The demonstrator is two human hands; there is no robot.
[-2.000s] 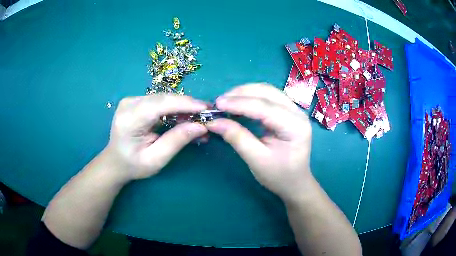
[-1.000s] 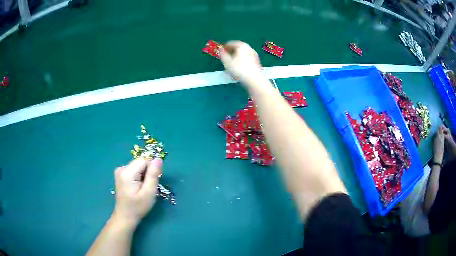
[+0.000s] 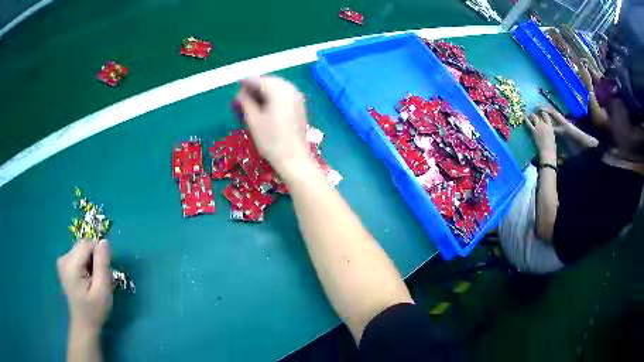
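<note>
My left hand [image 3: 88, 272] is at the lower left, fingers curled together at the near side of a glittering yellow-and-silver pile of loose components [image 3: 90, 220]. Whether it holds a component is hidden. My right hand [image 3: 272, 117] is blurred, above the far side of a loose stack of red circuit boards [image 3: 246, 170]. Its fingers are bent; a small dark reddish patch shows at the fingertips, too blurred to tell if it is a board. Two boards [image 3: 187, 158] lie one nearer than the other at the stack's left side.
A blue tray [image 3: 367, 145] of red boards stands right of the stack. Beyond the white edge strip [image 3: 212, 76], scattered boards [image 3: 195, 48] lie on darker green. At the right, another person [image 3: 593, 205] sits with hands near boards and yellow components.
The view has turned right. My right hand has left the board on the darker green surface and come back over the stack. That board stays there. My left hand remains by the pile.
</note>
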